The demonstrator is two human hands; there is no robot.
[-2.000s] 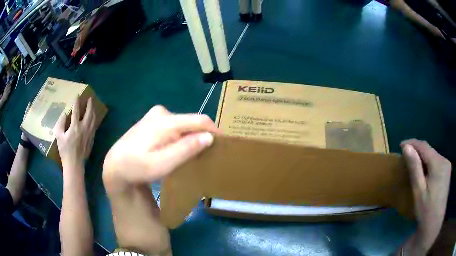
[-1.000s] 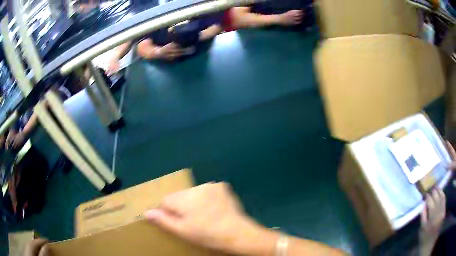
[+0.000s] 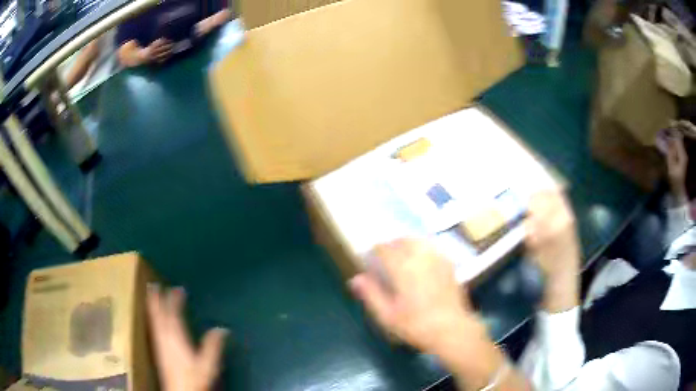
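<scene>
A closed brown retail box with dark print lies at lower left, cut off by the bottom edge. My left hand is flat at its right side, fingers apart, blurred. An open retail box stands in the middle, its lid raised behind it. Inside are a white lining, a small brown block and a white leaflet with a dark square. My right hand lies over its near left corner, thumb outside the wall and fingers over the rim; it is blurred. A bracelet shows on that wrist.
Another person's hand with a white sleeve is at the open box's right edge. Another brown box stands at the right with a person's hand near it. Pale frame legs stand on the green bench at left. A person sits across.
The view has turned right. My right hand has left the closed box and is now on the open box. The closed box's flap is no longer in my hands.
</scene>
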